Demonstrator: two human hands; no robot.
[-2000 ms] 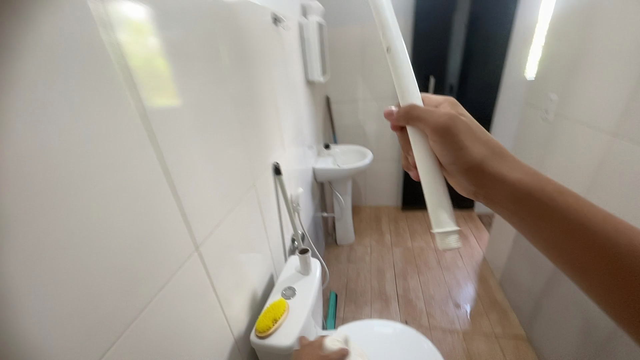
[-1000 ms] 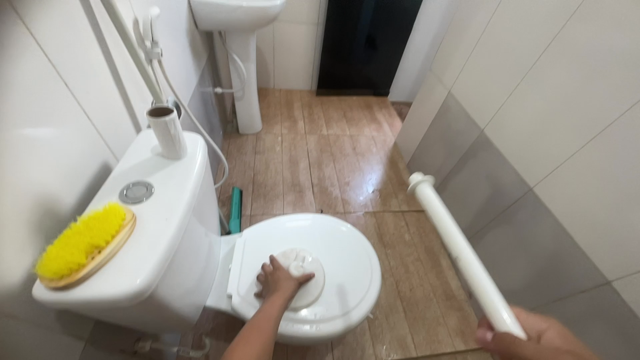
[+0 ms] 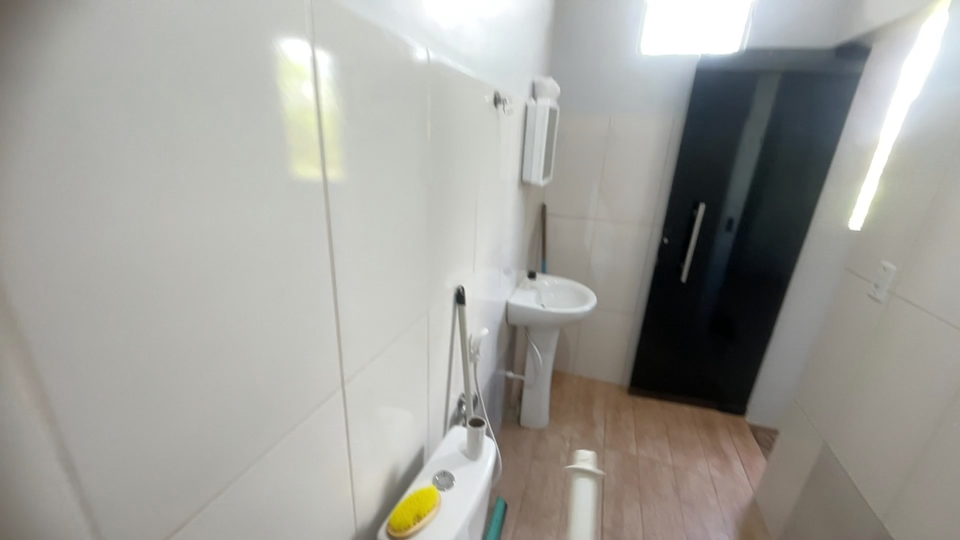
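Observation:
Neither of my hands shows in this view. The end of a white plastic pipe (image 3: 583, 495), with a flange near its tip, rises from the bottom edge; whatever holds it is out of frame. To its left is the white toilet cistern (image 3: 457, 506). On the cistern lid lie a yellow-bristled brush (image 3: 414, 511) with its bristles up, a round flush button (image 3: 444, 481) and a short upright white tube (image 3: 475, 439). The toilet seat lid is outside the picture.
A pole (image 3: 463, 352) leans on the left wall beside a hand sprayer (image 3: 478, 341). Farther back stand a pedestal sink (image 3: 551, 300), a white wall cabinet (image 3: 541, 142) and a black door (image 3: 735, 240). A green object (image 3: 495, 519) is beside the cistern.
The view has swung up and left, away from the toilet seat. Both hands, seen a second ago on the white round part and the pipe, are now out of frame. The pipe stands more upright.

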